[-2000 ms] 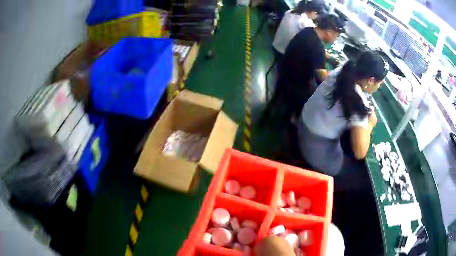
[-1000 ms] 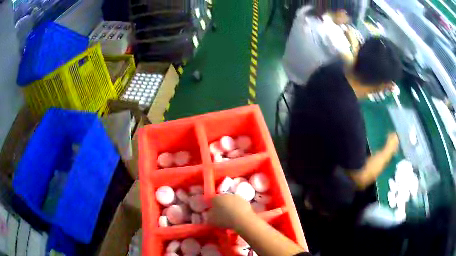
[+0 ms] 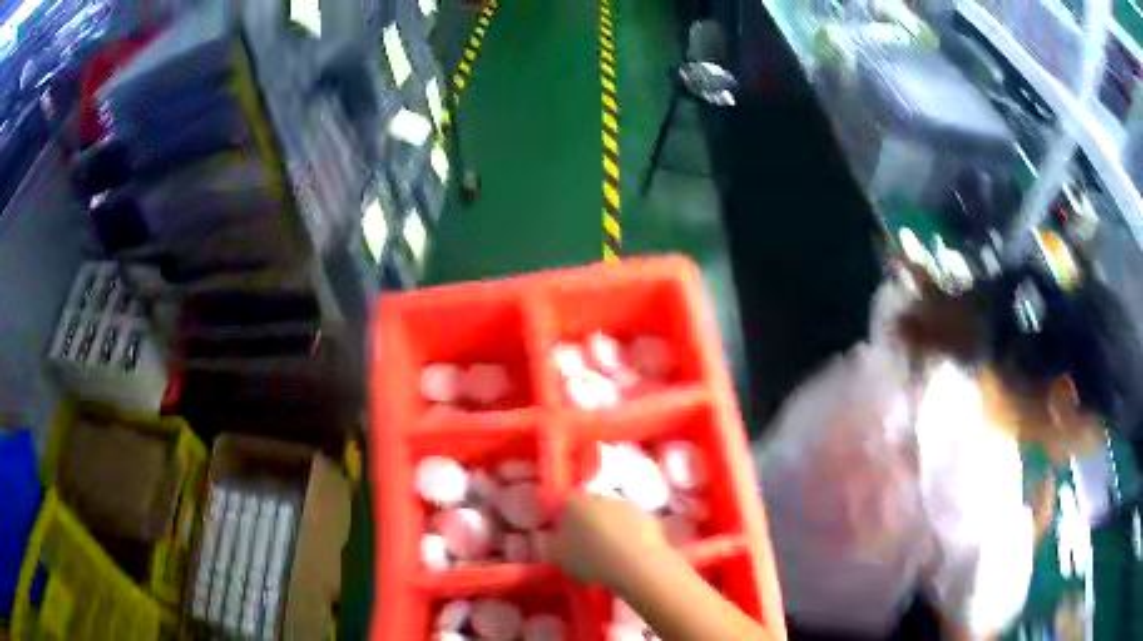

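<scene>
A red divided tray [image 3: 539,420] is held in front of me, its lower edge cut off by the picture. Its deep cells hold many round white units [image 3: 470,532], which look pinkish. My right hand [image 3: 602,538] reaches in from the lower right, its fingers closed on the tray's middle divider. The fingertips are blurred and partly hidden behind the divider. My left hand is not in view.
A person in a white top [image 3: 865,463] sits close at the right, by the bench. At the lower left are a carton of white pieces [image 3: 251,551] and a yellow crate [image 3: 94,582]. A stool [image 3: 702,88] stands ahead, beside the green aisle [image 3: 539,163] with yellow-black tape.
The view has moved forward along the aisle. The blue bin and the person in black have left the picture. My right hand stays at the same divider, and the tray moves along with me.
</scene>
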